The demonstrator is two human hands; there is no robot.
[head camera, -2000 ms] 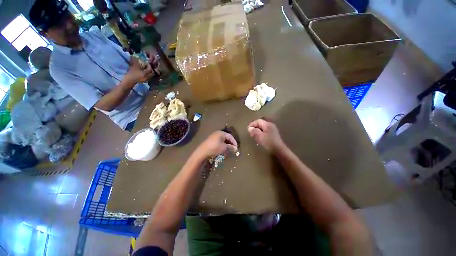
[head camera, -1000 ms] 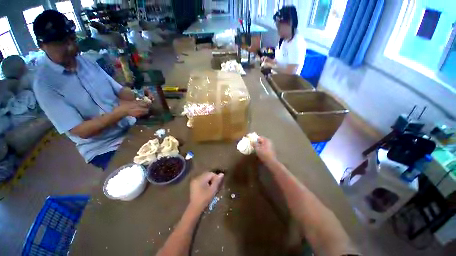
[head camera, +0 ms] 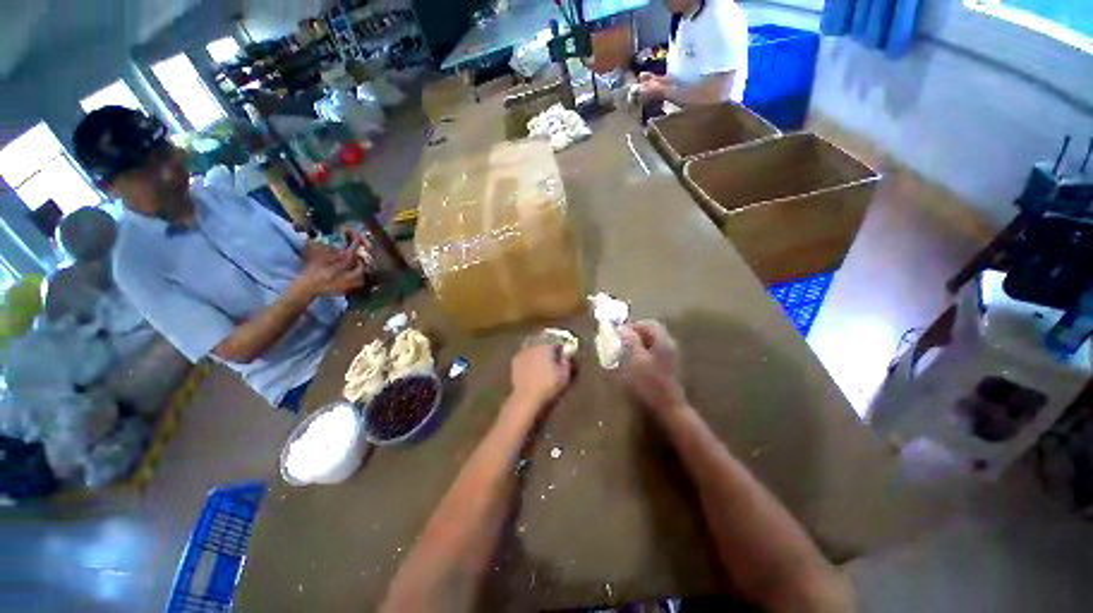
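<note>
My right hand (head camera: 651, 363) holds a crumpled cream-white toy skin (head camera: 610, 332) above the brown table, right of the taped carton's near corner. My left hand (head camera: 543, 370) is closed just to its left, with a cream-coloured piece (head camera: 561, 339) showing at its fingertips. Whether the two pieces are joined I cannot tell. The clear bowl of dark eyes (head camera: 403, 408) and the bowl of white washers (head camera: 324, 444) stand to the left. Small white bits (head camera: 555, 453) lie on the table near my left forearm.
The taped carton (head camera: 501, 236) stands mid-table. A pile of cream skins (head camera: 388, 364) lies behind the bowls, with a small blue-white object (head camera: 459, 366) beside it. A person (head camera: 228, 269) works at the left beside a green press (head camera: 381, 246). Open cartons (head camera: 785, 206) stand at the right.
My left hand has moved up towards my right hand, and cream fabric now shows at its fingertips. My right hand still holds the toy skin. The camera view has tilted.
</note>
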